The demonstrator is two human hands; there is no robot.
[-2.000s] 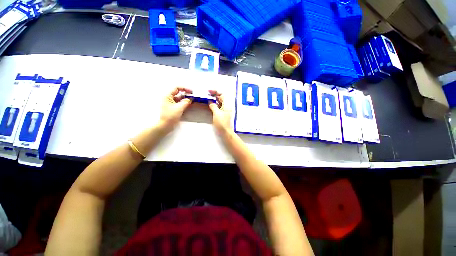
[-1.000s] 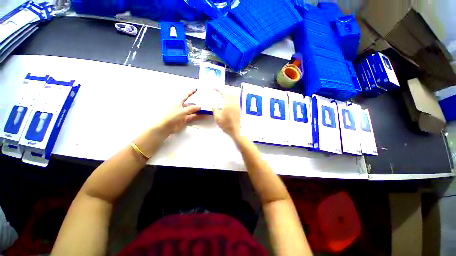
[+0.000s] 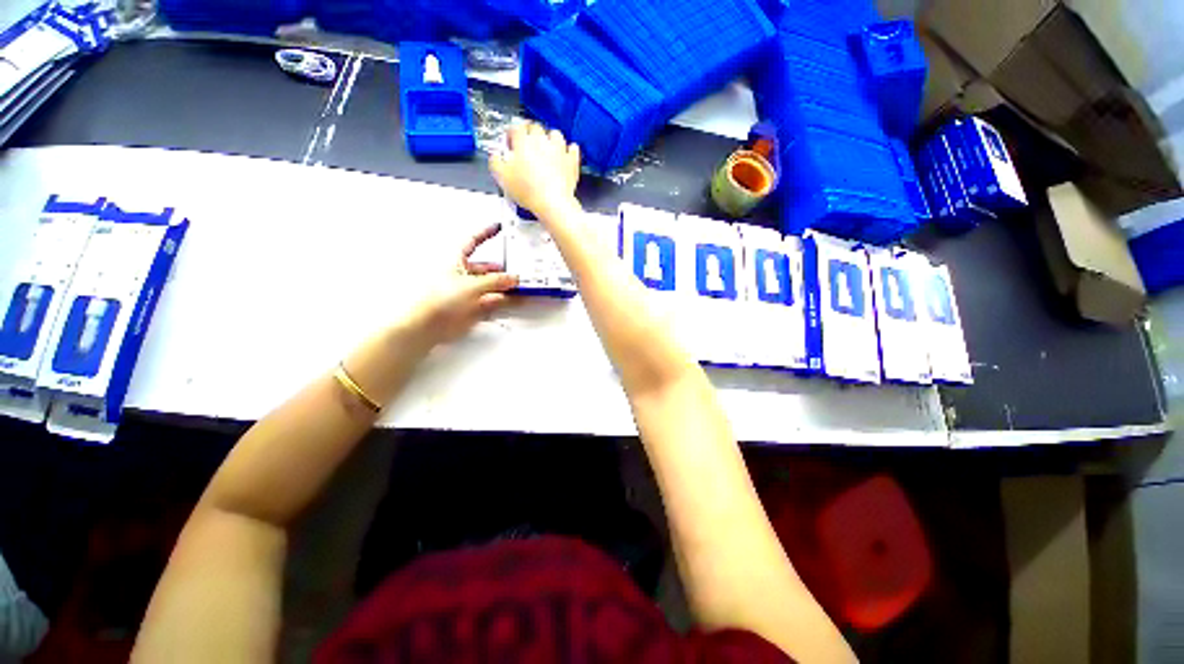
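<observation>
A white retail box lies on the white board in front of me, its near end towards my body. My left hand is at its left side, thumb and fingers on the near left edge. My right hand reaches over the far end of the box and covers it; the fingers are curled and I cannot tell what they touch. A row of closed retail boxes stands close to the right. Two open cartons with flaps sticking out lie at the left.
A blue tray with a small white item lies behind the work. Nested blue tray stacks, a tape roll and finished boxes are at back right. A brown carton is far right. A white cable lies back left.
My right hand has moved from the near right edge of the box to its far end. My left hand stays by the near left edge.
</observation>
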